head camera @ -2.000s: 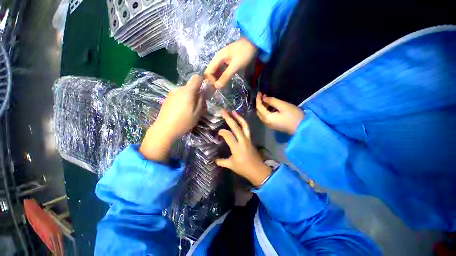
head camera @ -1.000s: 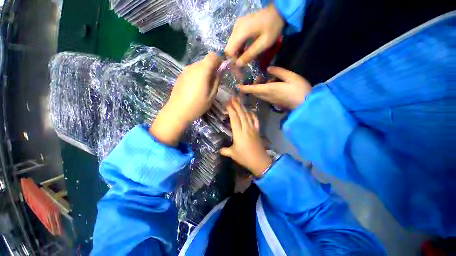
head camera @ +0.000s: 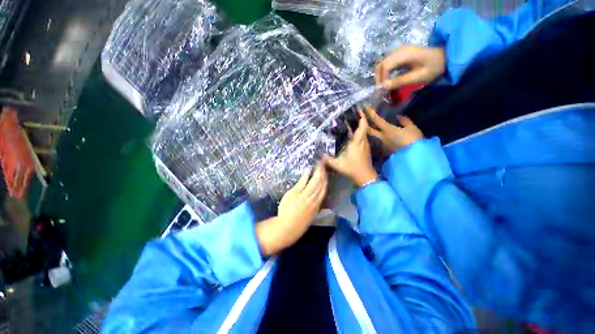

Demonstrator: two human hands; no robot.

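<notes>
A wrapped bundle of layered sheets under shiny clear wrap lies in front of me, tilted on the green bench. My left hand rests with extended fingers against its near right side. My right hand is at its right end, thumb and fingers spread around a dark corner; whether it grips film is hidden. The clear wrap is drawn to a narrow twist at the right, where a coworker's hand pinches it. The coworker's other hand is just beside my right fingers.
A second wrapped bundle lies at the upper left. More loose film is at the top. The green bench has a dark object with a small white piece near its left edge. A red stool stands left. The coworker is close on the right.
The near bundle now lies broad in front of me with film over it. My left hand has moved from the film end down to the bundle's near side. The coworker's upper hand pulls film out rightward.
</notes>
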